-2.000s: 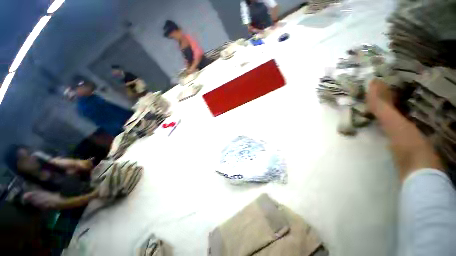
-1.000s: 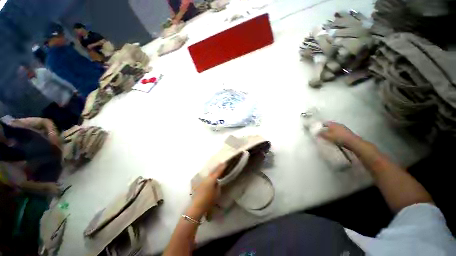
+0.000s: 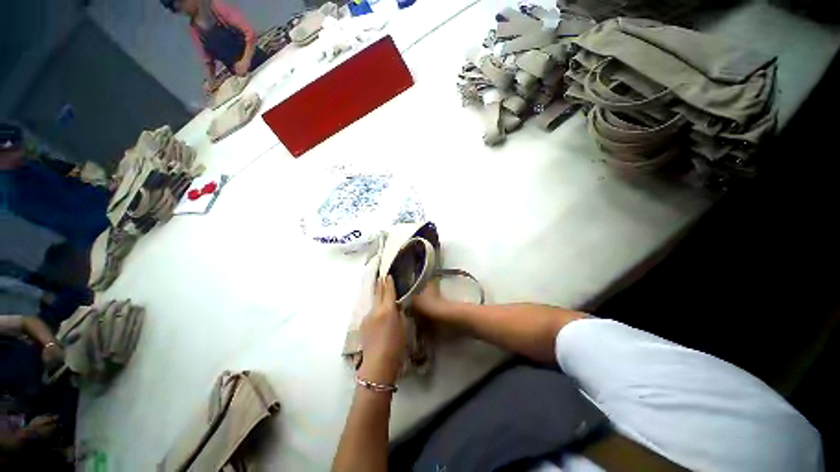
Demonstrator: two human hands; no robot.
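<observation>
A beige handbag stands in front of me on the white table, its dark mouth open towards me and its thin handles looped out. My left hand grips the bag's near edge at the opening. My right hand is at the bag's right side, its fingers hidden behind or in the bag, so I cannot tell what they hold. Just behind the bag lies a clear plastic bag of small white and blue packets.
A red board lies beyond. Stacked bags and a heap of straps are at the upper right. Another handbag lies at the lower left. Bag piles and other workers line the left side.
My right hand has left the small beige piece on the right and moved to the handbag. The bag now stands more upright in my left hand. The view has shifted right.
</observation>
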